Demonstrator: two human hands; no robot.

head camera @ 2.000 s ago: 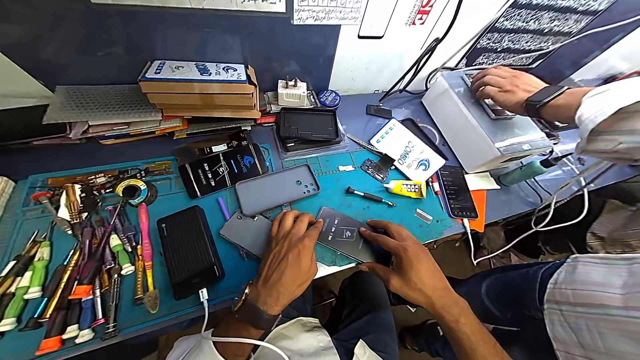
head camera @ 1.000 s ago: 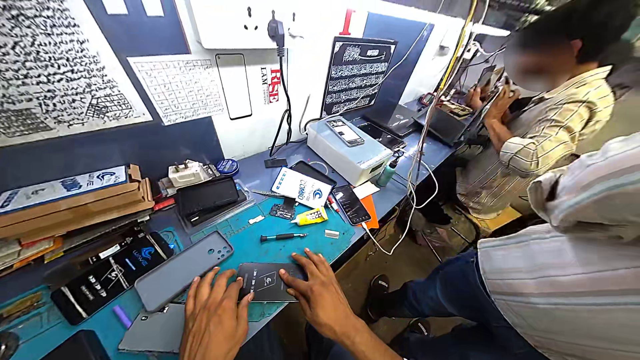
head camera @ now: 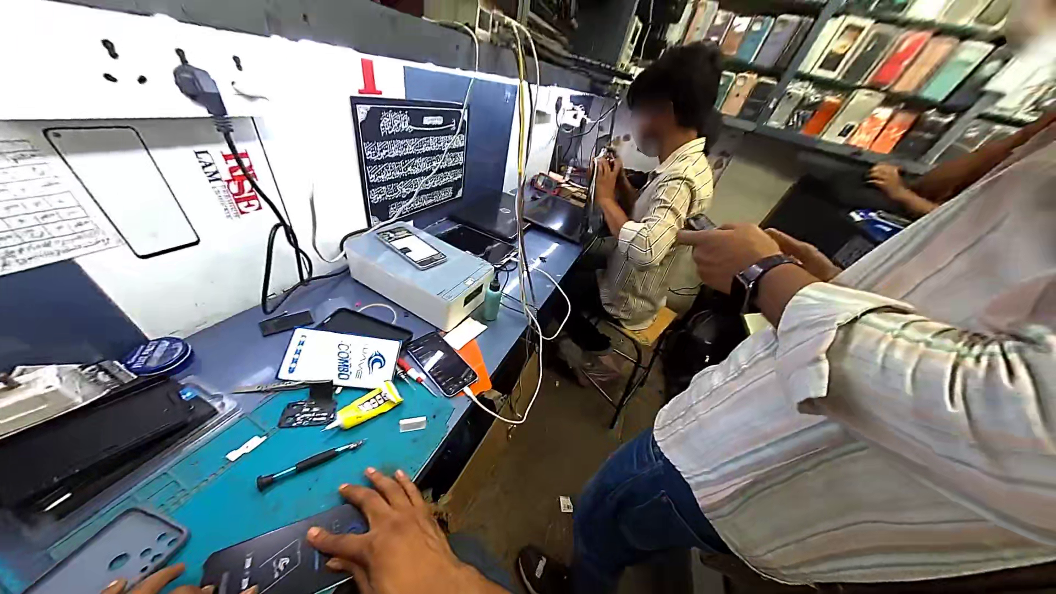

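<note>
My right hand (head camera: 388,528) rests with spread fingers on the right end of a dark smartphone (head camera: 280,557), which lies on the teal work mat (head camera: 412,445). Only the fingers of my left hand (head camera: 153,580) show at the bottom edge, beside the phone's lower left; whether they grip it is not clear. To the left lies a grey phone case (head camera: 115,557) with camera cutouts. Above the phone are a slim screwdriver (head camera: 309,464), a yellow glue tube (head camera: 367,405) and small dark phone parts (head camera: 307,413).
A white and blue box (head camera: 340,357) and a phone on a white cable (head camera: 442,363) lie further back. Beyond stands a grey-white machine (head camera: 421,276) with a phone on top. A standing person (head camera: 825,429) is close on the right; another person (head camera: 668,198) sits at the bench's far end.
The view has swung far to the right. The standing person's hand, earlier at the machine, is now away from it, near a small dark object. My hands remain at the dark phone.
</note>
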